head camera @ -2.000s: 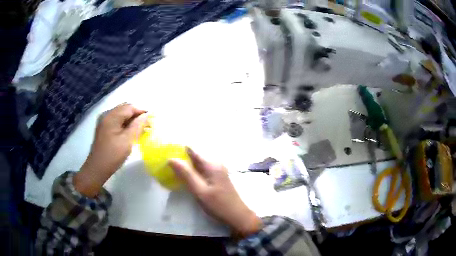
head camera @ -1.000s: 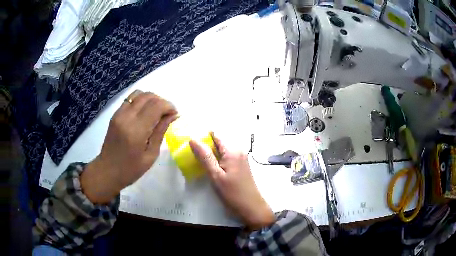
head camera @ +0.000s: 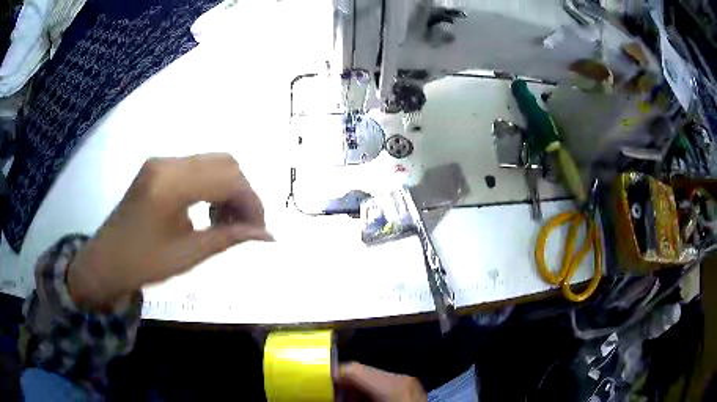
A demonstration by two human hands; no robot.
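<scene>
My right hand [head camera: 381, 383], cut off by the bottom edge, holds the yellow tape roll [head camera: 299, 365] in front of the table's edge, below the tabletop. The roll's lower part is out of the picture. My left hand [head camera: 185, 224] is over the white table at the left, thumb and fingers curled into a ring with their tips close together. Whether anything thin is pinched there cannot be told against the bright table.
The sewing machine's needle plate [head camera: 363, 140] is right of my left hand. A printed packet [head camera: 387, 220] and long silvery piece [head camera: 431, 263] lie at the front. Orange-handled scissors [head camera: 578, 263], a green-handled tool [head camera: 537, 114], a supply box [head camera: 648, 216] and navy patterned cloth [head camera: 102, 74] surround the worktop.
The yellow roll and my right hand have moved from over the table down past its front edge. My left hand is now apart from the roll. The view has shifted right.
</scene>
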